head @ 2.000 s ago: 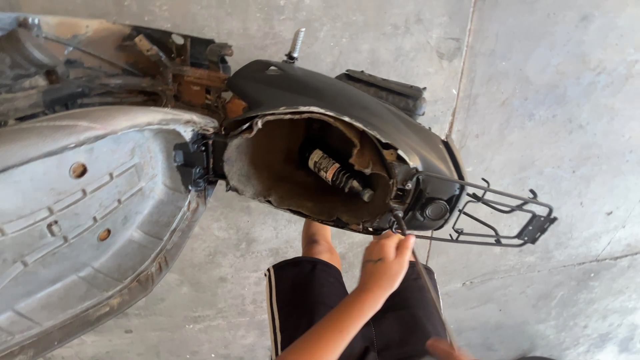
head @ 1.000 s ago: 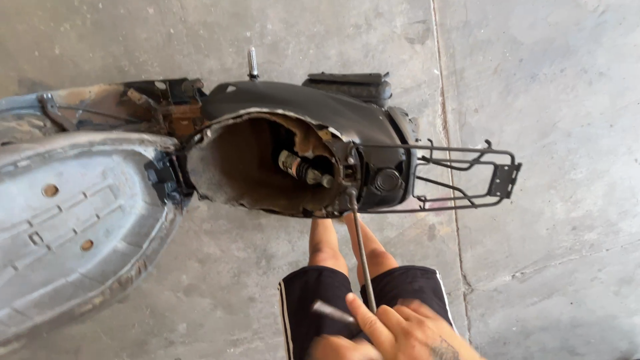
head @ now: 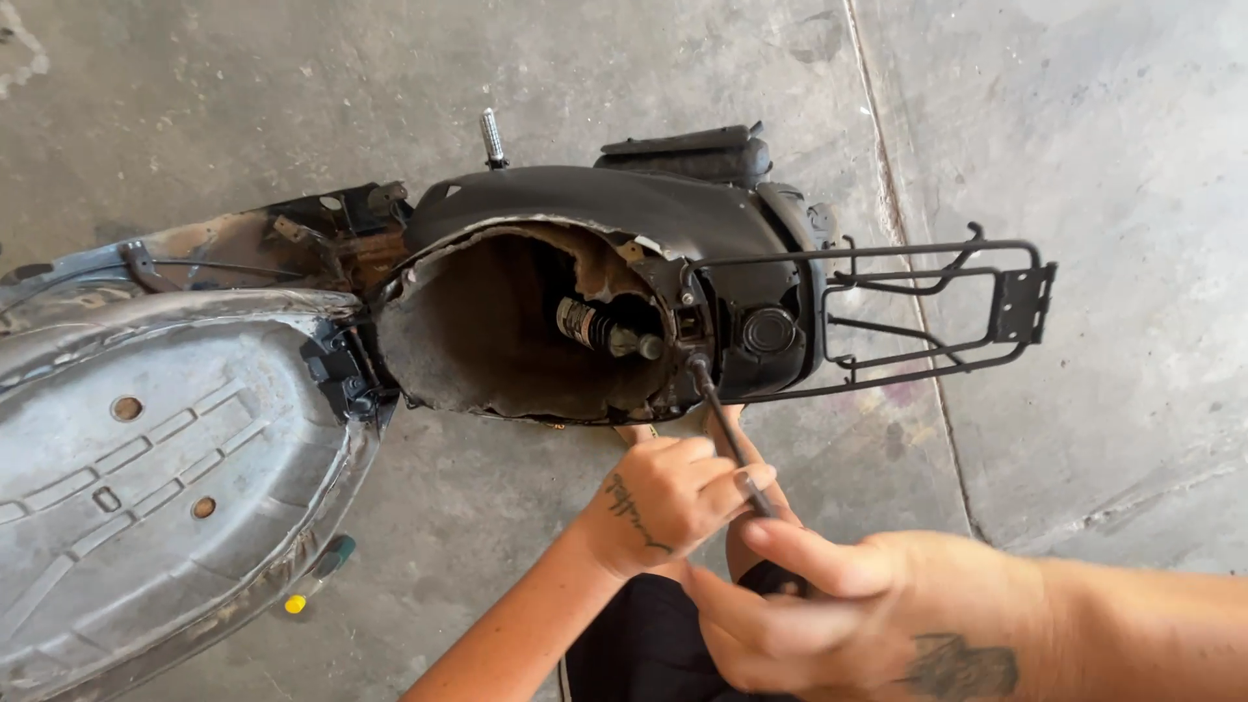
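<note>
A long metal socket wrench (head: 726, 424) stands with its socket end on a fastener of the scooter's rear frame, beside the open under-seat bay (head: 468, 331). My left hand (head: 673, 502) is closed around the middle of its shaft. My right hand (head: 809, 609), partly blurred, is at the tool's near end with its fingers curled; how it holds that end is hidden. A black metal rear rack (head: 926, 327) reaches out to the right, past a round black cap (head: 768, 331). Inside the bay lies a shock absorber or similar ribbed part with a label (head: 595, 327).
The scooter's upturned seat base (head: 146, 468) fills the lower left. A footpeg (head: 491, 138) and the exhaust (head: 682, 154) stick out on the far side. A yellow-tipped tool (head: 295, 604) lies on the concrete floor (head: 468, 497) under the seat's edge.
My left hand has come up onto the tool's shaft, nearer the scooter than the hands were one second ago. The tool's far end stays at the rear frame. The view has moved closer.
</note>
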